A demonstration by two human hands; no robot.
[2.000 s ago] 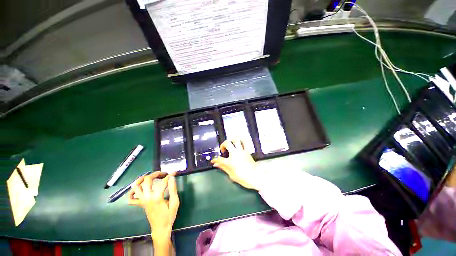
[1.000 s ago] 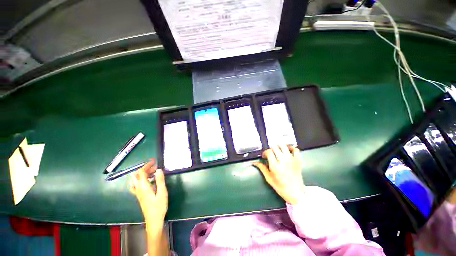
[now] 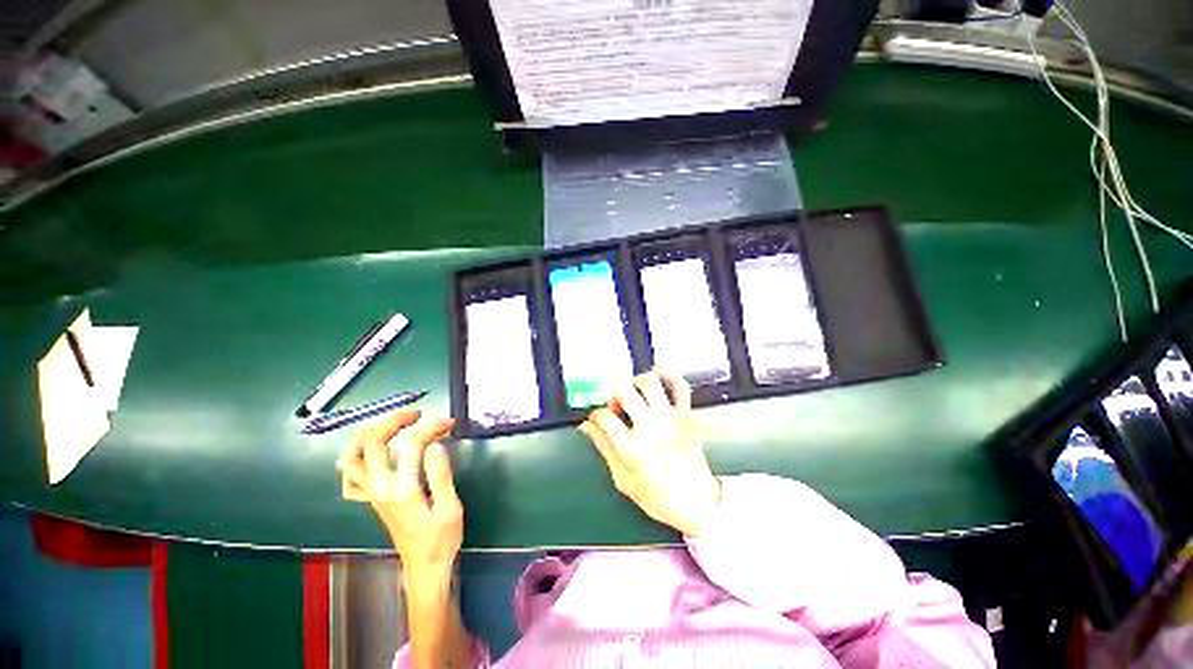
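A long black phone tray (image 3: pixel 870 294) lies on the green bench. Several of its pockets hold smartphones and the right end pocket is empty. The far-left phone (image 3: pixel 502 359), third phone (image 3: pixel 686 320) and fourth phone (image 3: pixel 781 318) show white screens. The second phone (image 3: pixel 589 331) shows a blue-green screen. My right hand (image 3: pixel 650 448) is at the tray's front edge, fingertips by the lower ends of the second and third phones, holding nothing. My left hand (image 3: pixel 408 486) is at the tray's front left corner, fingers bent and apart, holding nothing.
A marker pen (image 3: pixel 356 365) and thinner pen (image 3: pixel 365 412) lie left of the tray. Yellow paper (image 3: pixel 79 416) is far left. A clear plastic sheet (image 3: pixel 670 190) and instruction sheet (image 3: pixel 654 52) are behind. A second phone tray (image 3: pixel 1036 457) and another person's sleeve (image 3: pixel 1151 636) are at right.
The view has shifted. My right hand went from the second phone to the fourth, then back left near the second and third. The phone screens changed from dark to white or blue-green.
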